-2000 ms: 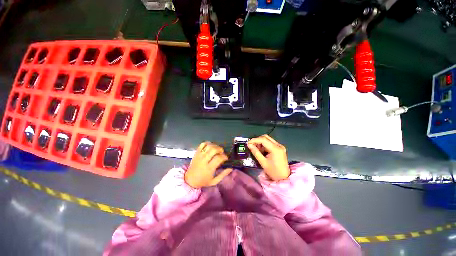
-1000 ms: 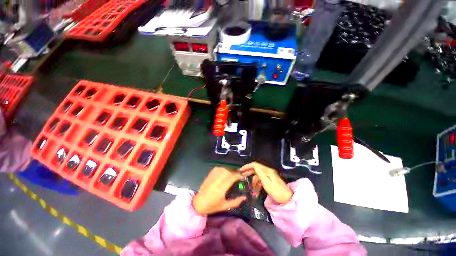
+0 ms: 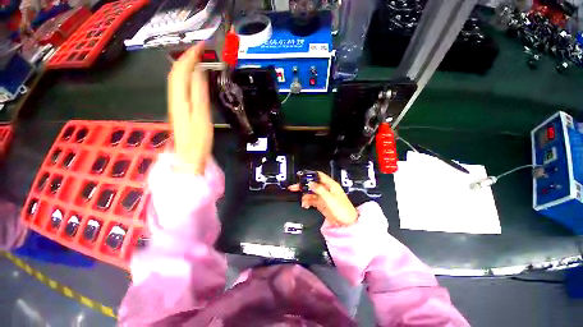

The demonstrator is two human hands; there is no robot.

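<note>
My right hand [image 3: 329,199] holds a small black smartwatch unit [image 3: 308,180] between its fingertips, between the two fixture nests. My left hand [image 3: 190,105] is raised at the left press, blurred, beside the red clamp handle [image 3: 231,48], which stands up; its fingers look extended and I cannot tell if they touch the handle. The left fixture nest [image 3: 270,171] shows its silver-white frame. The right fixture nest [image 3: 358,177] lies under the right press, whose red handle [image 3: 387,149] hangs down. A small pale part [image 3: 293,227] lies on the bench near the front edge.
The red foam tray [image 3: 94,171] with watch units is at left, partly behind my left sleeve. A white paper sheet [image 3: 441,207] with a thin dark stick lies at right, near a blue controller [image 3: 557,163]. Another blue box [image 3: 287,54] stands behind the presses. Another person's sleeve shows at far left.
My hands have parted. My left hand has risen to the left press, and its handle has gone from down to up. My right hand has carried the unit forward, towards the nests.
</note>
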